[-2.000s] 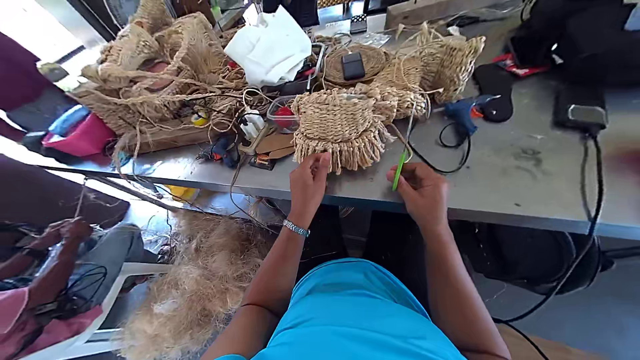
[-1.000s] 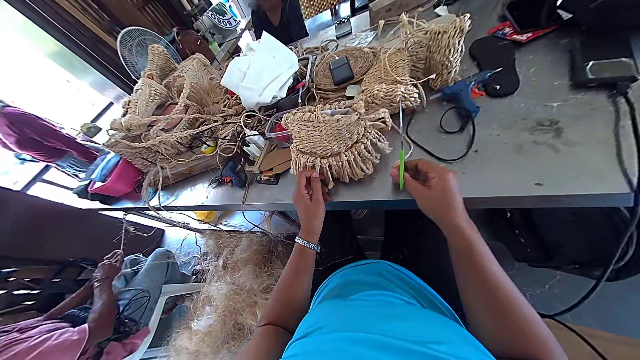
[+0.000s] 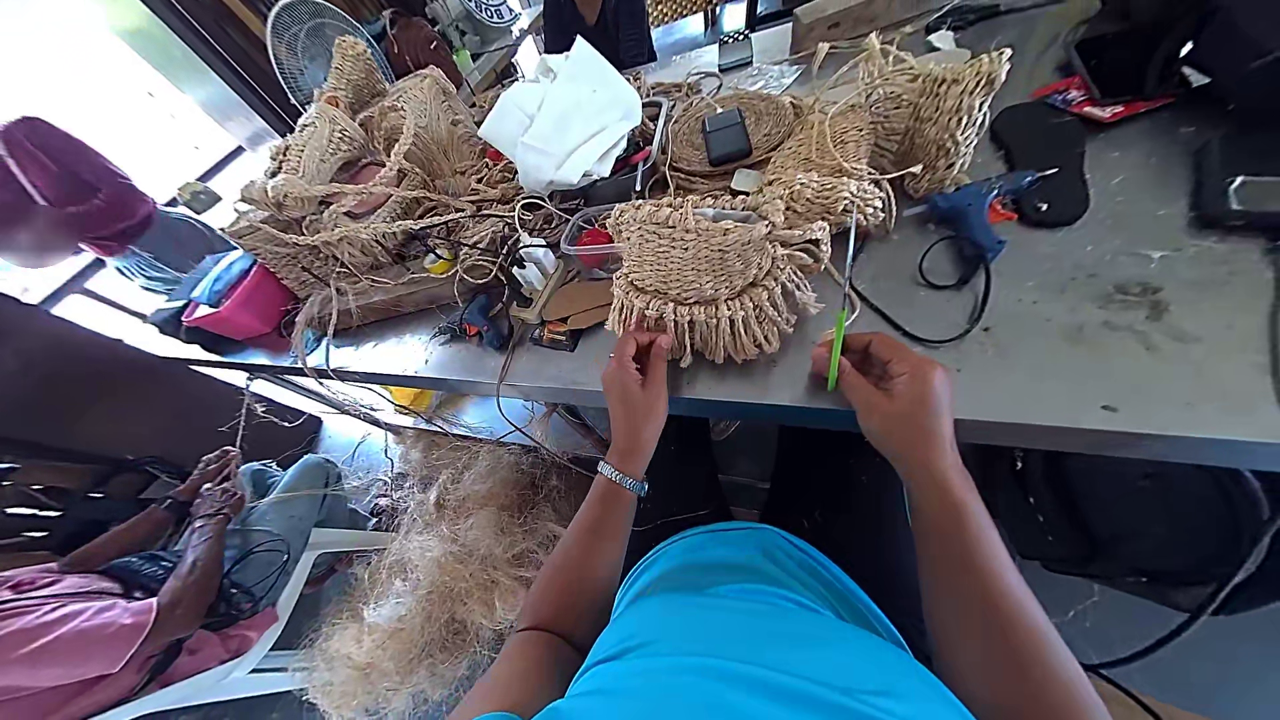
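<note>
A woven natural-fibre piece (image 3: pixel 695 255) with a fringe along its near edge lies on the metal table in front of me. My left hand (image 3: pixel 638 375) pinches the fringe at its near left corner between thumb and fingers. To the right of the piece, my right hand (image 3: pixel 890 390) holds green-handled scissors (image 3: pixel 838 350), their blades pointing away from me. The scissors do not touch the fringe. More woven fibre pieces (image 3: pixel 940 125) lie behind, beside a coiled braided mat (image 3: pixel 690 140) with a small black case (image 3: pixel 727 137) on it.
A blue glue gun (image 3: pixel 970 215) with its cable lies at the right on the metal table (image 3: pixel 1130 350), near a black sole-shaped piece (image 3: pixel 1040 165). Woven pieces and rope are heaped at the left (image 3: pixel 400 170). Loose fibre (image 3: pixel 440 580) hangs below the edge. A seated co-worker (image 3: pixel 130 610) handles strands.
The scissors have turned from a slant to nearly upright in my right hand. My left hand stays at the fringe. The view has shifted somewhat.
</note>
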